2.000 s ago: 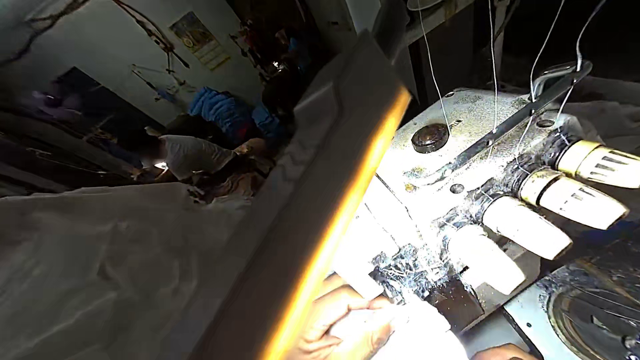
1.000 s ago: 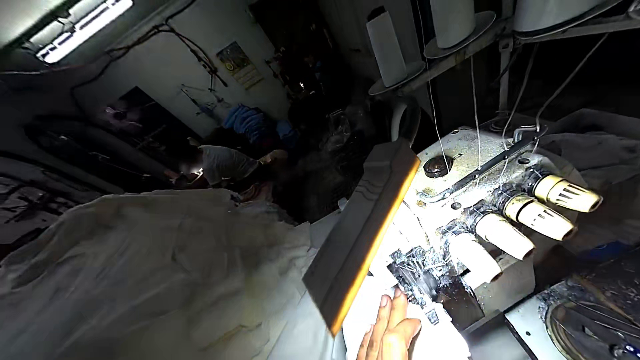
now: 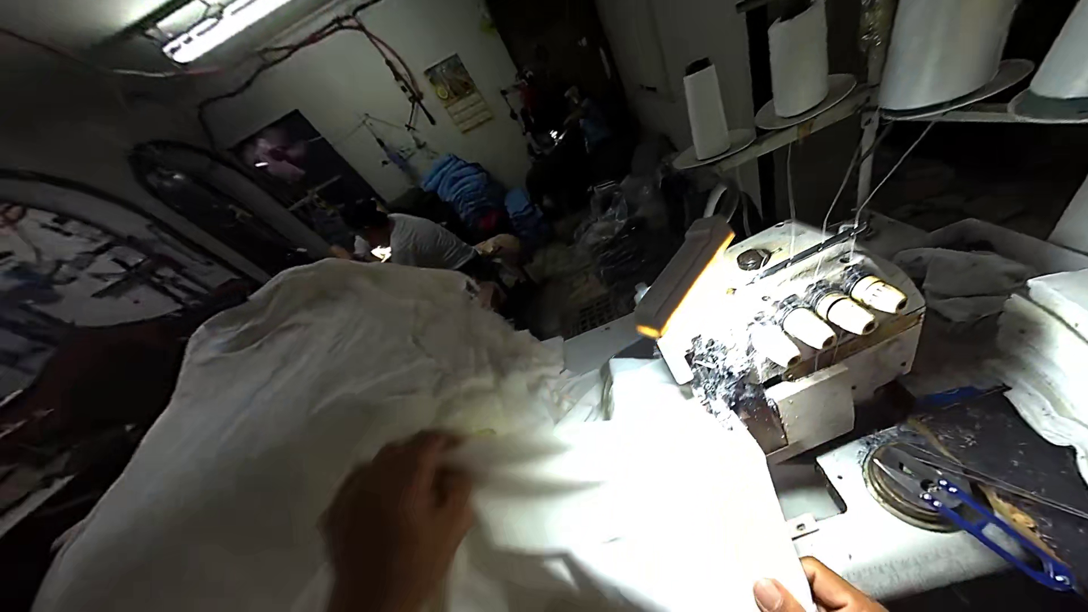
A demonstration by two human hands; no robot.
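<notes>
White fabric (image 3: pixel 629 510) spreads from the overlock sewing machine (image 3: pixel 816 297) toward me and joins a large pale heap (image 3: pixel 340 365) on the left. My left hand (image 3: pixel 399 510), blurred, is on the cloth left of the bright patch, its fingers curled on a fold. At the bottom edge my right hand (image 3: pixel 816 586) pinches the fabric's right edge between thumb and finger. A lit lamp (image 3: pixel 687 276) is in front of the machine's head, beside several cream tension knobs (image 3: pixel 807 327). Dark lint clings around the needle area (image 3: pixel 722 374). The needle itself cannot be made out.
Blue-handled thread snips (image 3: pixel 977 518) lie on the machine's right side, over a round metal plate. Thread cones (image 3: pixel 799 64) stand on a rack above. White folded cloth (image 3: pixel 1054 357) is piled at the right. Farther back, a person (image 3: pixel 425 242) bends forward near blue bundles (image 3: pixel 476 195).
A hand that was beside the needle area one second ago is no longer there. My left hand now shows farther left on the cloth, and my right hand at its right edge. The view has pulled back.
</notes>
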